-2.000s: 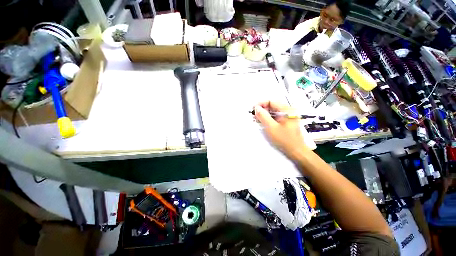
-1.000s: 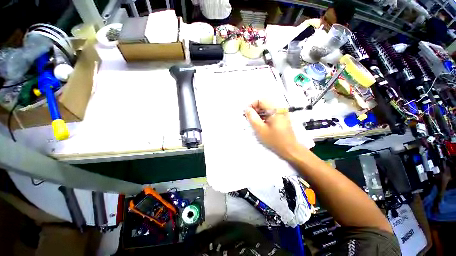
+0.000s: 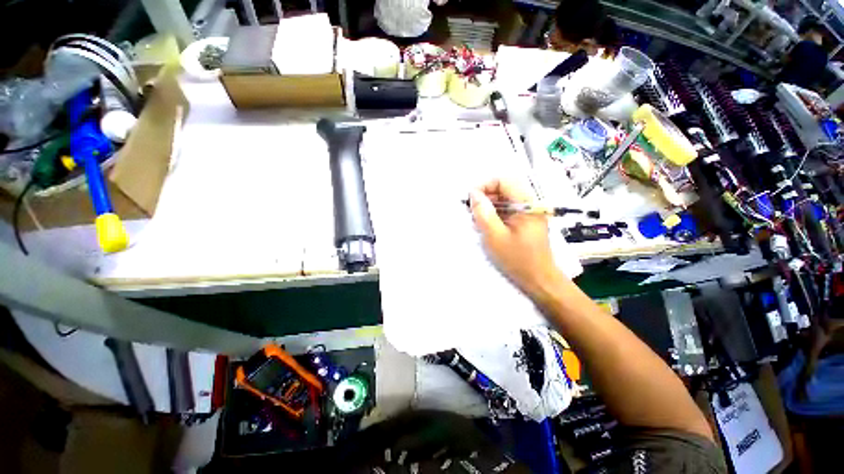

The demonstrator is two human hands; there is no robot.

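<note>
My right hand (image 3: pixel 515 236) is shut on a thin pen (image 3: pixel 537 209), its tip near the white paper sheet (image 3: pixel 435 185). The pen lies nearly level, its back end pointing right. The sheet lies on the white table and hangs over its front edge. A dark grey handle housing (image 3: pixel 350 194) lies along the sheet's left side, its narrow slotted end toward me. My left hand is not in view.
A cardboard box with a blue and yellow tool (image 3: pixel 93 176) stands left. Boxed cards (image 3: pixel 282 74) and a black case (image 3: pixel 385 92) are behind. Loose parts and a yellow block (image 3: pixel 664 136) lie right. An orange multimeter (image 3: pixel 278 380) sits below the table. A person sits across.
My right hand and the pen have shifted slightly on the sheet, left and then back right. The person across has lowered their head. The view has moved slightly.
</note>
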